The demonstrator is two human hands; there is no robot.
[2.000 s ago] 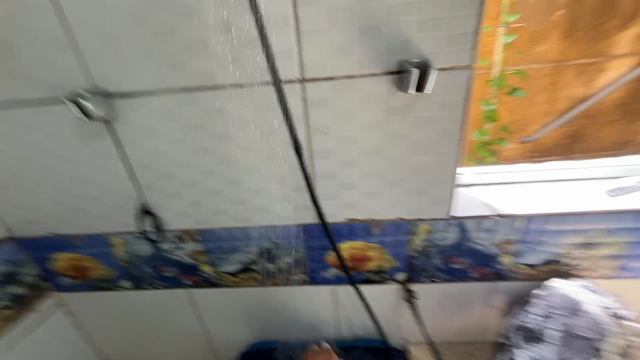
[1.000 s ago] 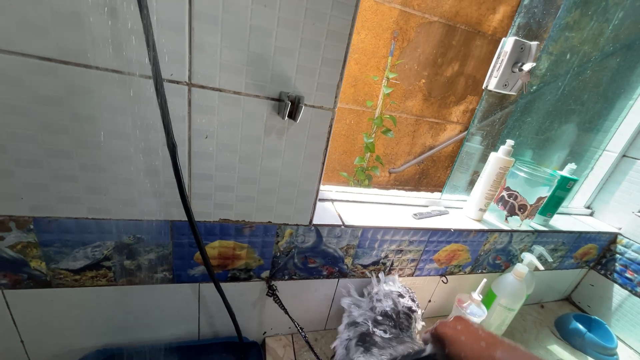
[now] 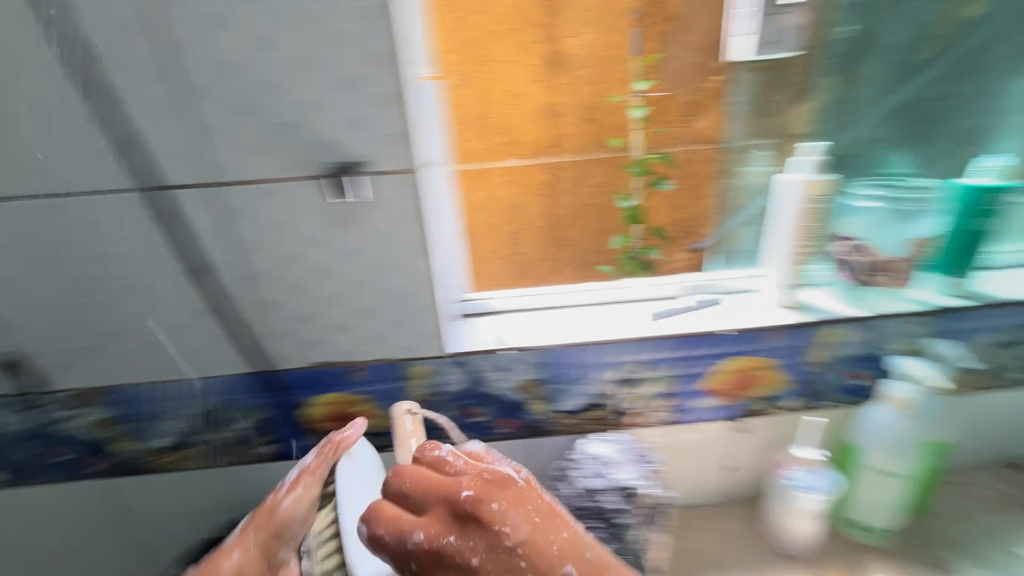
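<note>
Both of my hands are at the lower middle, wet and flecked with foam. My left hand (image 3: 292,500) lies along the bristle side of a white-backed brush (image 3: 360,496), its fingertips beside the brush's top edge. My right hand (image 3: 472,512) is closed around a pale wooden handle (image 3: 408,428) with a cord loop at its end, in front of the brush. Whether this handle and the brush are one piece is hidden by the fingers. A grey and white furry or fluffy thing (image 3: 612,496), blurred, is just right of my right hand.
A white bottle (image 3: 796,228), a clear tub (image 3: 884,232) and a green bottle (image 3: 968,220) stand on the window sill (image 3: 560,316). Below, at the right, are a small pump bottle (image 3: 800,496) and a green spray bottle (image 3: 888,464). A metal clip (image 3: 346,186) is on the tiled wall.
Both hands have come into view at the lower middle with the brush and the handle. A second ago a hand was by the small bottle at the lower right. The view has shifted.
</note>
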